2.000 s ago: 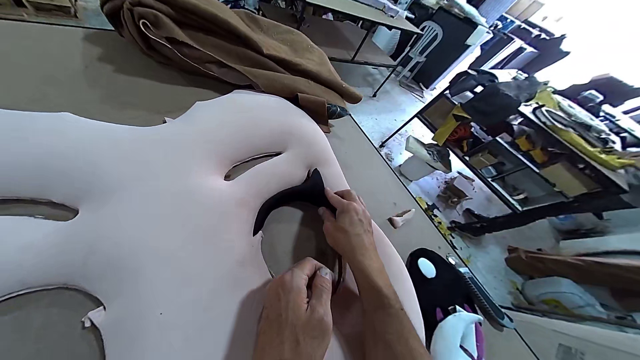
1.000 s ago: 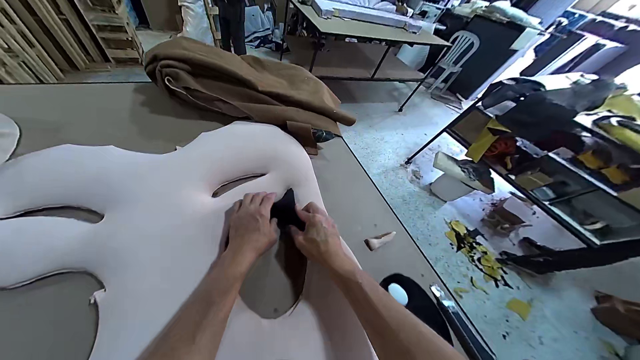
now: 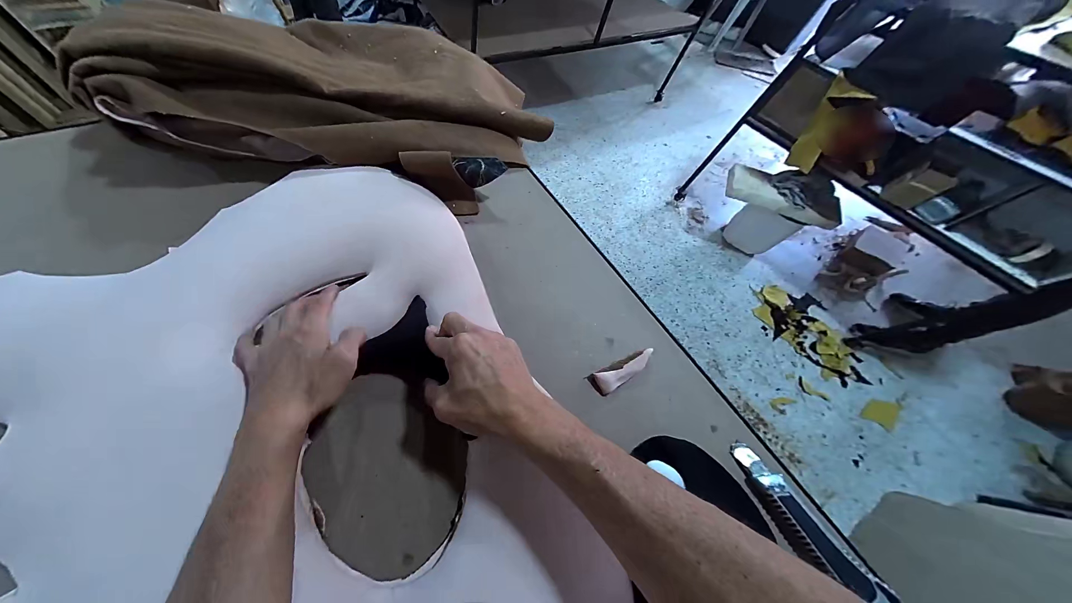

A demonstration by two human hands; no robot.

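Observation:
A large sheet of pale pink foam-like material with cut-out openings lies on the table. A black curved piece of material sits at the upper end of its oval opening. My right hand pinches the black piece's right side between thumb and fingers. Spread over the sheet, my left hand has its fingertips at the narrow slit and its thumb at the black piece's left edge; whether it grips anything is unclear.
Rolled brown material lies at the table's back. A pale offcut, a black item with a white oval and a snap-off utility knife are at the right. Beyond the table edge, yellow and black scraps lie on the floor near a shelf.
My left hand has moved left from the black piece toward the narrow slit, and its fingers have spread. My right hand stays at the black piece. The view has moved closer.

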